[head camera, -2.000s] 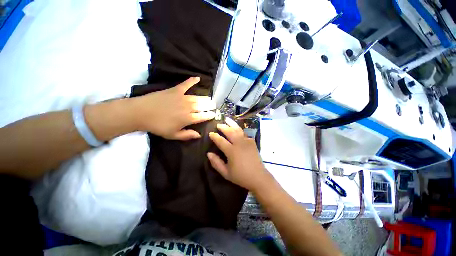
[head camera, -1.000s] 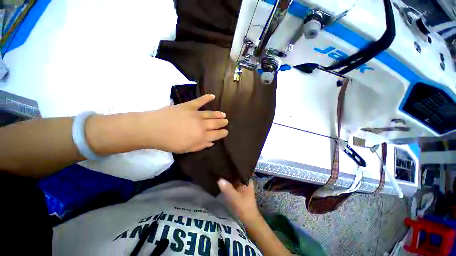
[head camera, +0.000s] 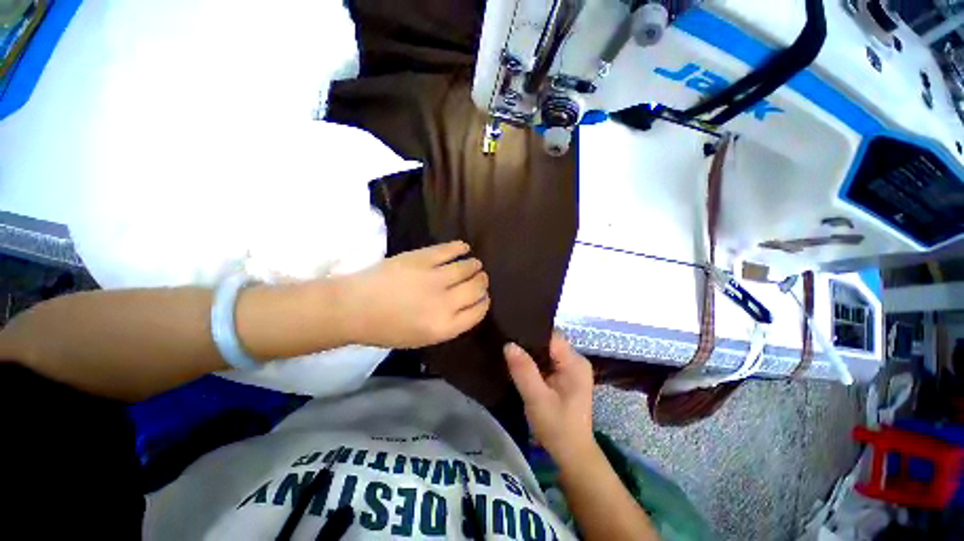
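Observation:
The dark brown fabric panel runs from under the presser foot and needle down over the table's front edge to my lap. My left hand lies on its left part, fingers curled into the cloth, thumb hidden. My right hand pinches the panel's lower right edge between thumb and fingers, just off the table edge. The white fabric lies in a large bundle left of the panel, partly under my left forearm. It blends into the white table, so its outline is unclear.
The sewing machine head stands at upper right. Thread snips lie right of the panel. Brown and white strips drape over the table's front edge. A red stool stands on the floor at right. Blue cloth lies below my left forearm.
Both hands have moved from beside the needle towards me. My left fingers, flat a second ago, have curled. My right hand now pinches the panel's near edge. The view has shifted.

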